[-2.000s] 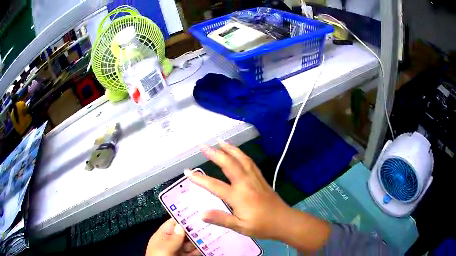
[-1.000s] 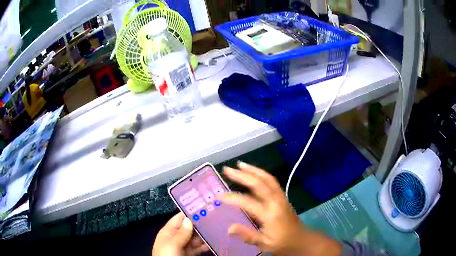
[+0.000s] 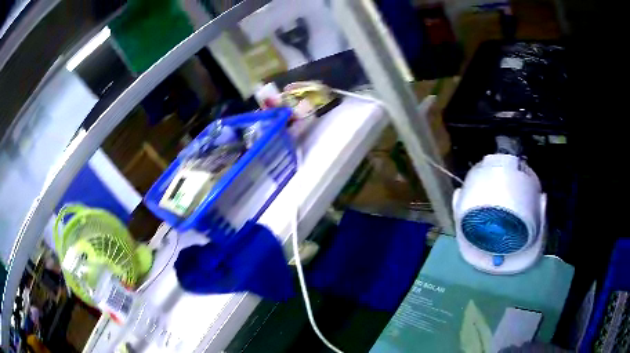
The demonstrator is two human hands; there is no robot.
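Neither of my hands shows; both are out of the picture, and so is the phone. A bit of grey, possibly my sleeve (image 3: 535, 347), shows at the bottom edge. A white cable (image 3: 298, 265) hangs over the shelf (image 3: 331, 155) front and runs out at the bottom. A blue perforated basket (image 3: 259, 180) with a pale box (image 3: 185, 192) and bagged parts stands on the shelf. A dark blue cloth (image 3: 231, 265) is draped over the shelf edge beside it. A white fan with blue blades (image 3: 499, 214) stands on a pale-green printed surface (image 3: 432, 303).
A green fan (image 3: 97, 248) and a blurred clear bottle (image 3: 114, 296) are at the lower left. A slanting white post (image 3: 401, 110) stands at the shelf's end. Black crates (image 3: 511, 89) are behind the white fan, and a blue crate edge (image 3: 611, 296) is at the right.
The view has swung right and tilted. Both hands and the phone, in view before, are out of the picture. The basket and green fan now appear further left and lower.
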